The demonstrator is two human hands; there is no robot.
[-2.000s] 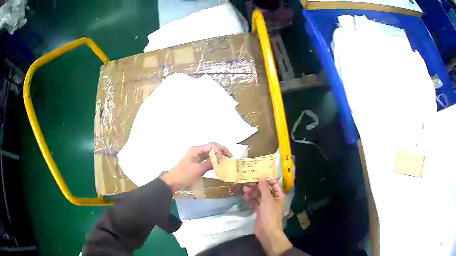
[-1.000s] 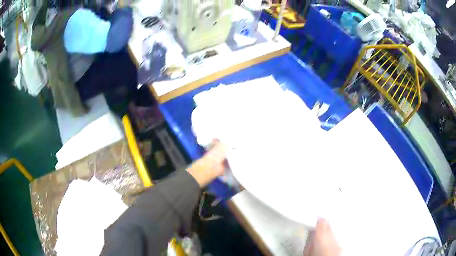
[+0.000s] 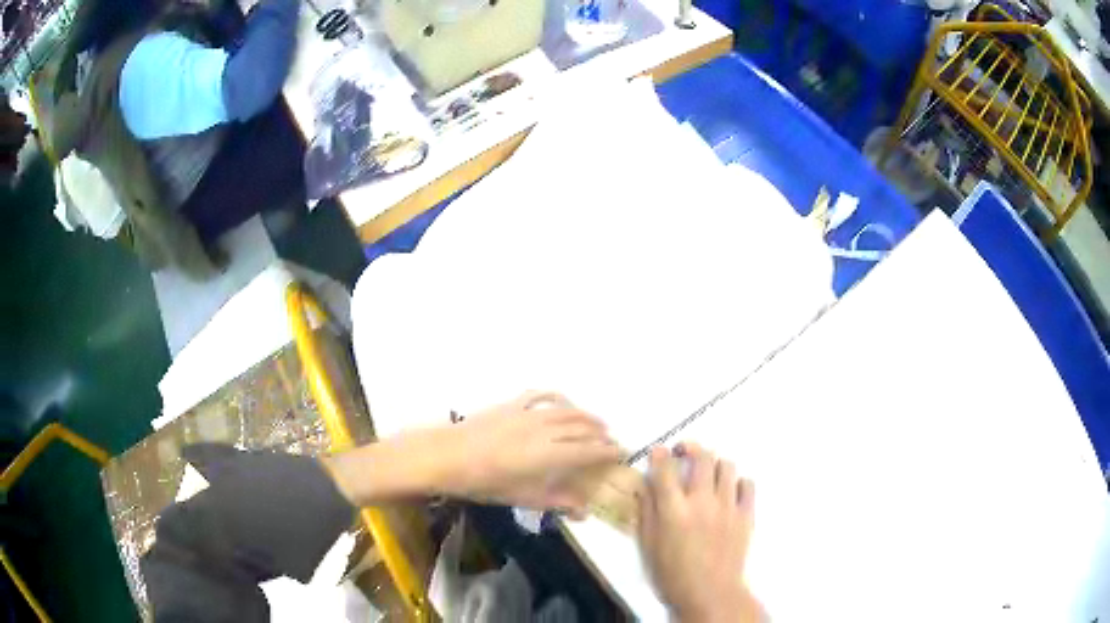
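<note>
White fabric pieces (image 3: 548, 268) spread over the blue bin and onto the white table (image 3: 901, 438) in front of me. My left hand (image 3: 536, 453) is at the table's near left edge, fingers bent on a small tan card (image 3: 612, 493). My right hand (image 3: 700, 517) is beside it, fingertips at the card's right end. The card is partly hidden by both hands. The fabric blends into the white table, so its near edge is hard to see.
A taped carton (image 3: 244, 414) with a yellow metal tube (image 3: 335, 402) stands at left. A neighbour's table (image 3: 426, 195) holds a machine head (image 3: 469, 37). A person in blue sleeves (image 3: 183, 91) sits at upper left. A yellow rack (image 3: 1004, 104) is at upper right.
The view has swung from the carton to the table. Both hands have come together at the table's near edge over the tan card. The fabric lies more spread out, reaching farther left.
</note>
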